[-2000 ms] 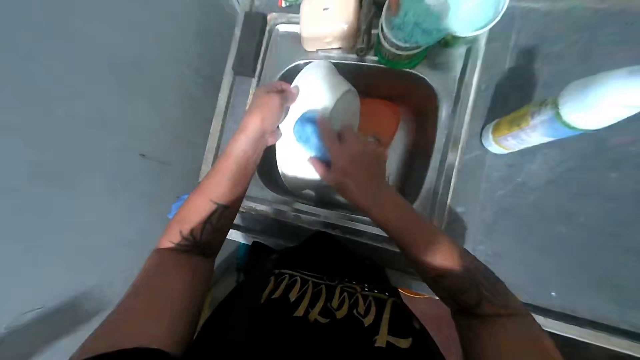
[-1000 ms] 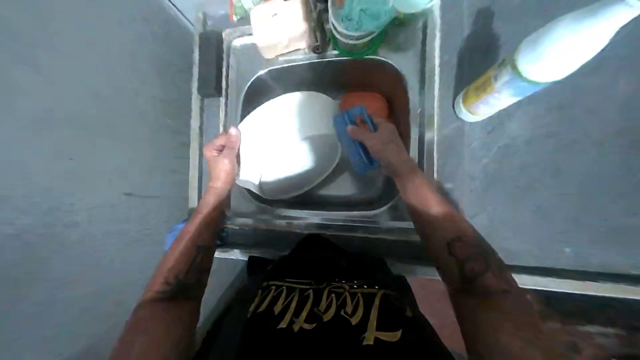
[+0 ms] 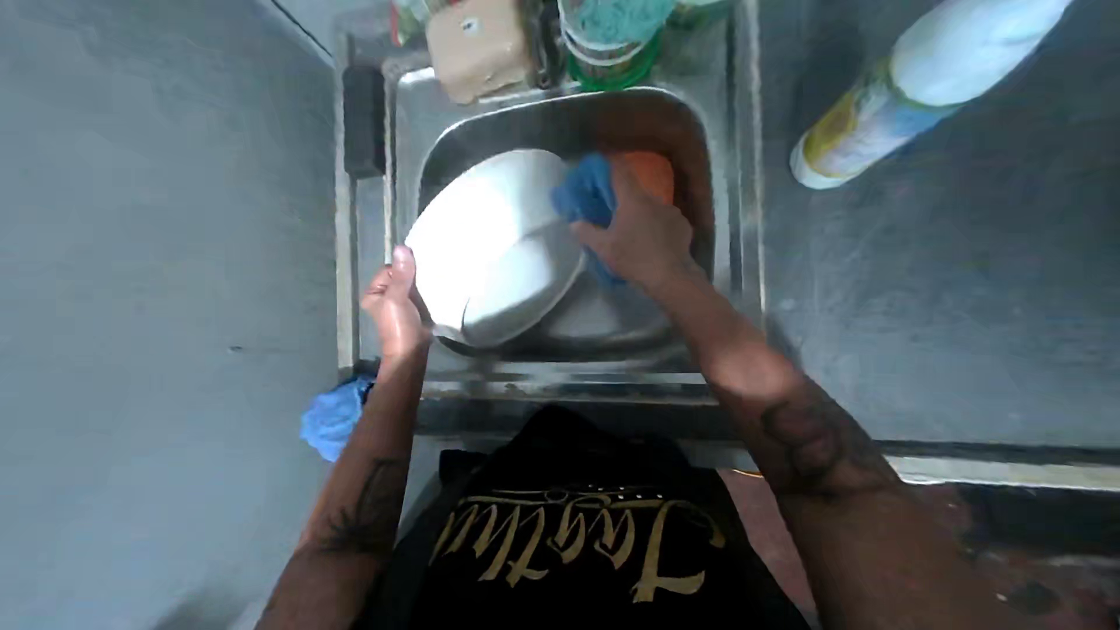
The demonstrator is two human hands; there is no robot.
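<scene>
A white bowl or basin (image 3: 490, 227) is tilted over the steel sink (image 3: 560, 109), its inside lit brightly. My left hand (image 3: 398, 306) grips its lower left rim, thumb up along the edge. In my right hand (image 3: 643, 227) is a blue cloth or scrubber (image 3: 584, 192), somewhat blurred, at the bowl's right rim. Behind that hand an orange object (image 3: 649, 173) lies in the sink, partly hidden; its kind is unclear.
Behind the sink stand a beige block-like container (image 3: 481, 48), the faucet (image 3: 544, 44) and a green and white container (image 3: 612, 52) holding teal mesh. A dark block (image 3: 363, 121) lies on the left edge. A bottle (image 3: 884, 114) stands at right; a blue cloth (image 3: 337, 418) lies lower left.
One second ago the blue scrubber was beside the bowl's right side, near the orange object; it is now at the rim. The bowl is tilted differently in my left hand.
</scene>
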